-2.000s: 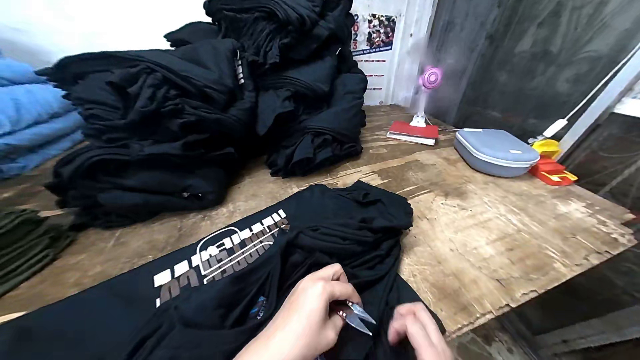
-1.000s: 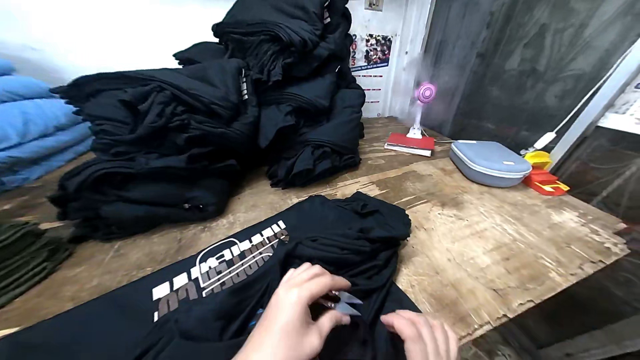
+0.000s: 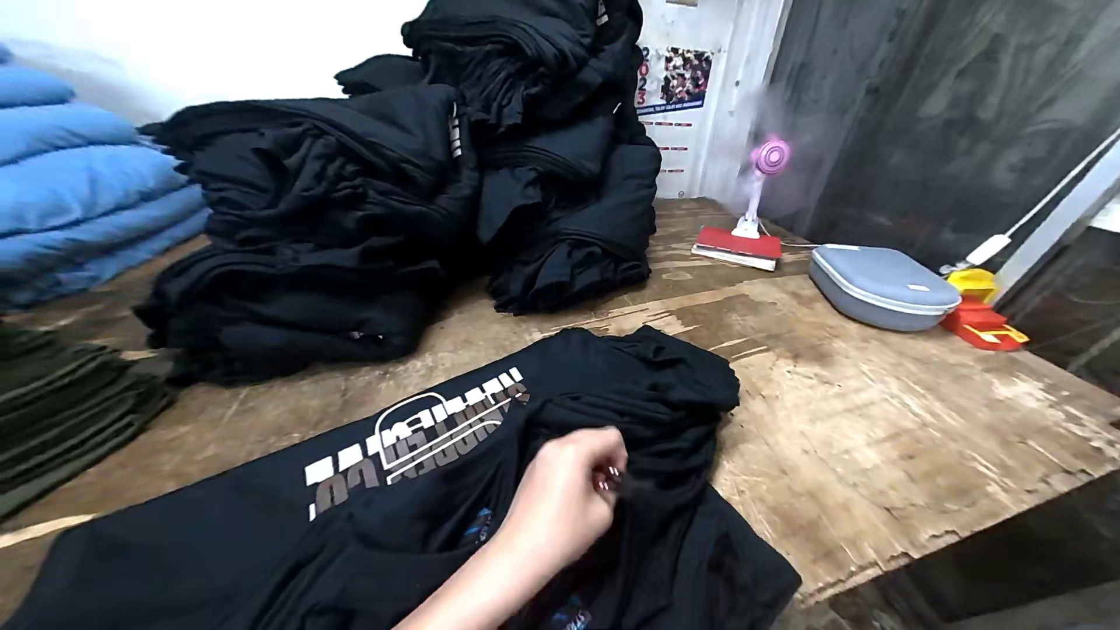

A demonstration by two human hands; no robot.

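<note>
My left hand (image 3: 573, 486) reaches in from the bottom centre over a black garment. Its fingers are curled around small thread snips (image 3: 609, 477), mostly hidden in the fist; only small glints show, with a dark blur beside the fingertips. Under the hand, the black knit garment (image 3: 219, 516) lies folded and bunched on the wooden table, with a white and brown print (image 3: 420, 433) on its upper side. Small blue prints show in its folds, near the wrist and at the bottom edge. My right hand is out of view.
Piles of folded black garments (image 3: 332, 192) stand behind, with blue garments (image 3: 87, 184) and dark green ones (image 3: 61, 411) at left. A small pink fan (image 3: 772, 157) on a red base, a grey zip case (image 3: 884, 284) and a red-yellow object (image 3: 980, 319) line the wooden table's (image 3: 875, 437) back right.
My right hand, beside the left over the garment in both earlier frames, has left the view. The snips' blades, plain before, are now blurred or hidden.
</note>
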